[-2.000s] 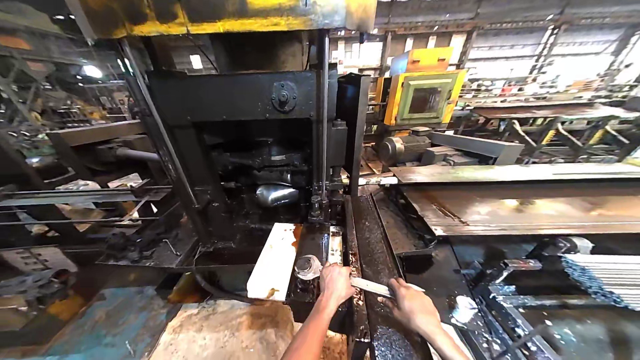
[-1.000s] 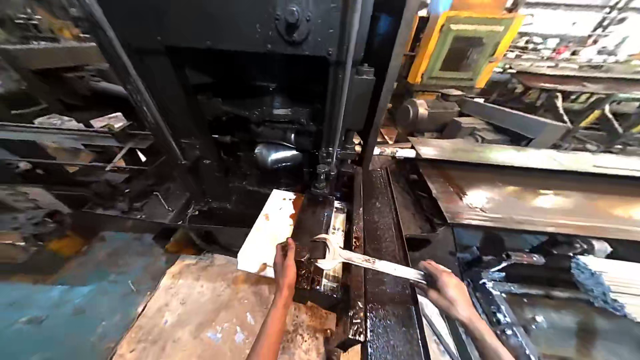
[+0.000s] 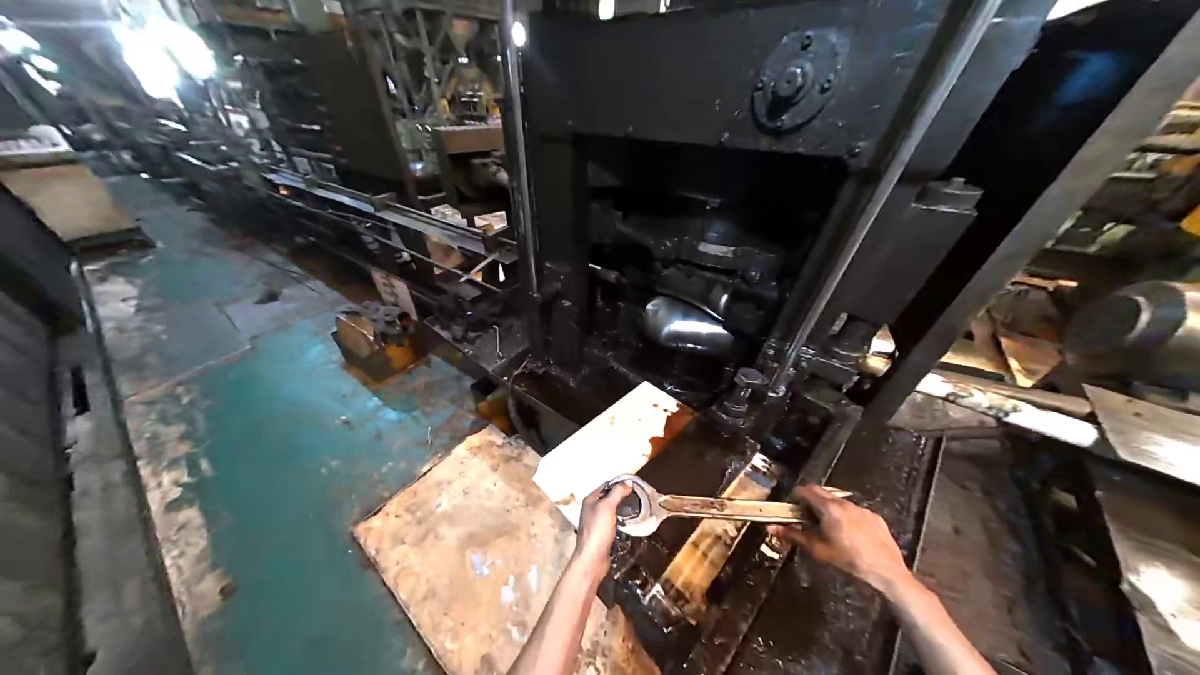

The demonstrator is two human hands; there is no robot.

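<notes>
A large wrench (image 3: 722, 507) lies roughly level across the view, its ring-shaped head at the left. My left hand (image 3: 603, 525) is at that head, fingers on its left side. My right hand (image 3: 839, 530) grips the far end of the handle. Below the wrench a worn, yellowish bar (image 3: 705, 553) lies on the dark, oily machine bed. A white board (image 3: 609, 448) with a brown-stained edge lies just behind my left hand. A bolt (image 3: 745, 389) stands upright on the bed beyond the wrench.
A black machine frame (image 3: 675, 84) rises ahead, with a shiny metal cylinder (image 3: 687, 326) in its opening. A stained board (image 3: 478, 553) lies at lower left beside the green floor (image 3: 291, 487). Metal sheets (image 3: 1153, 422) are at the right.
The wrench's open jaw pointed left a second ago; now its ring end is there. My left hand has moved from beside the white board onto the wrench head. The view has swung left.
</notes>
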